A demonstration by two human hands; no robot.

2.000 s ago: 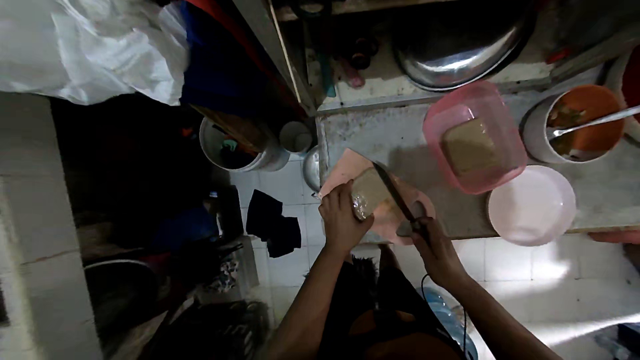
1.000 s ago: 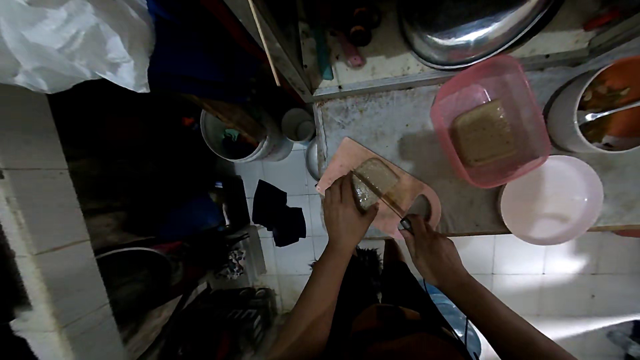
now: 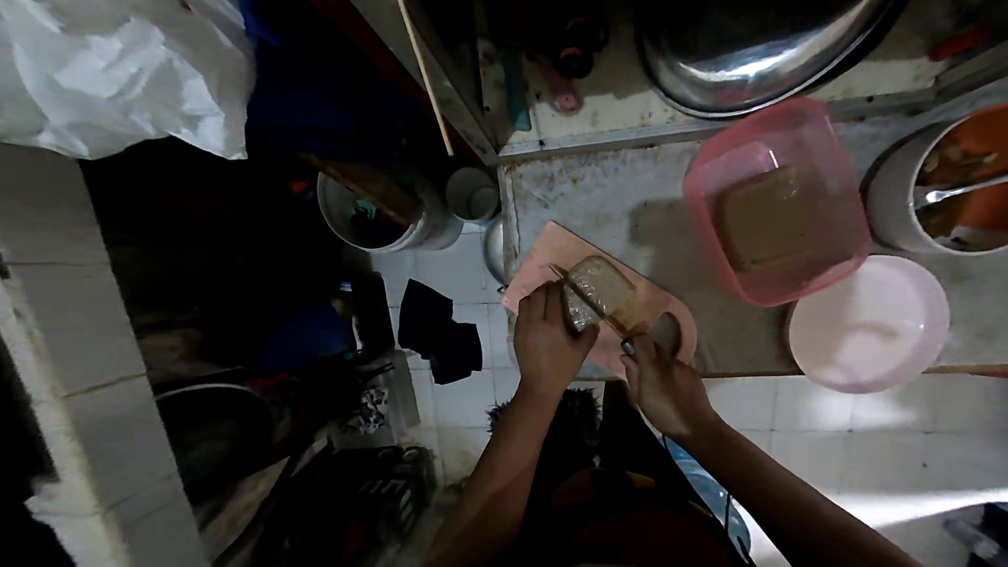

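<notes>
A pink cutting board (image 3: 535, 264) with a round hole lies at the counter's near left corner. On it rests a pale, glossy rectangular block (image 3: 605, 285) of what looks like food. My right hand (image 3: 661, 382) grips the handle of a kitchen knife (image 3: 581, 295), whose blade lies diagonally across the block. My left hand (image 3: 549, 335) holds the block's near left part, fingers beside the blade. To the right, a pink plastic container (image 3: 846, 205) holds a similar tan block (image 3: 762, 216). Whether the blade has gone through the block cannot be told.
A pale pink round plate (image 3: 870, 323) sits at the counter's front edge, right of the board. Behind it stands a white tub (image 3: 898, 189) of food with a spoon. A metal basin (image 3: 732, 63) is at the back. Buckets (image 3: 441, 228) stand left of the counter (image 3: 583, 181).
The knife was raised at the block's right side two seconds ago; its blade now lies across the block. My left hand stays on the block's near left part.
</notes>
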